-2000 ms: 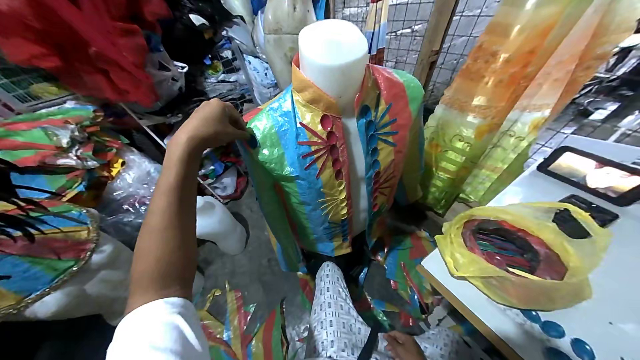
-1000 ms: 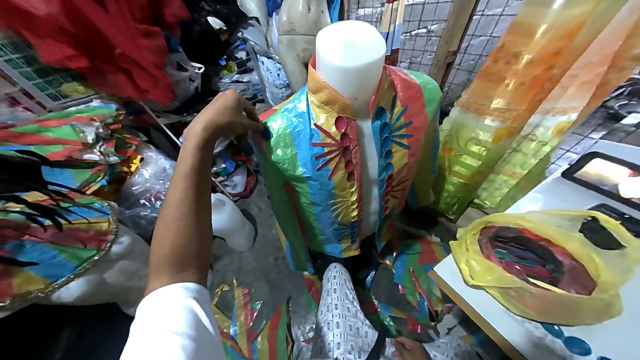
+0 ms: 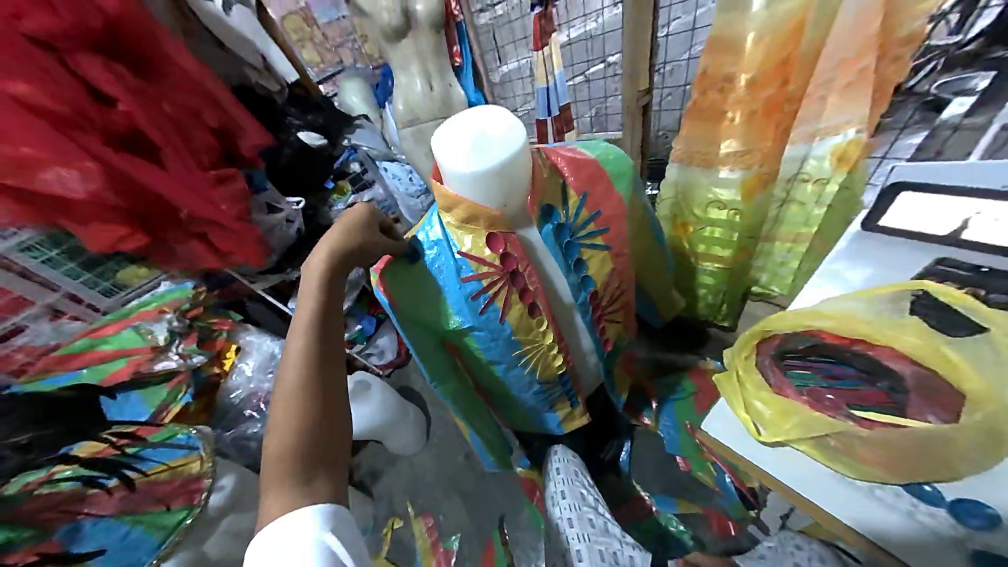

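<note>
My left hand point(image 3: 366, 236) is at the shoulder of a shiny striped jacket point(image 3: 457, 315), on a white headless mannequin point(image 3: 482, 157). Its fingertips pinch a small dark blue rounded piece point(image 3: 412, 252) against the shoulder. The jacket hangs open in front, with an orange collar. Red point(image 3: 513, 277), blue and yellow spoon-like pieces run down its front edges, with narrow strips fanned out beside them. My right hand point(image 3: 705, 560) shows only in part at the bottom edge, near patterned cloth over my legs; its fingers and anything in them are hidden.
On the white table point(image 3: 819, 480) at right are an open yellow plastic bag point(image 3: 819, 331) of thin coloured pieces, blue oval pieces point(image 3: 974, 513) and a dark-framed device point(image 3: 937, 216). Colourful costumes point(image 3: 102, 488) and red cloth point(image 3: 102, 118) crowd the left. A white mannequin part point(image 3: 386, 413) stands nearby.
My left hand stays at the jacket's shoulder. The jacket's front now sits at more of a slant, and its yellow spoon-like pieces show more plainly. The view has shifted.
</note>
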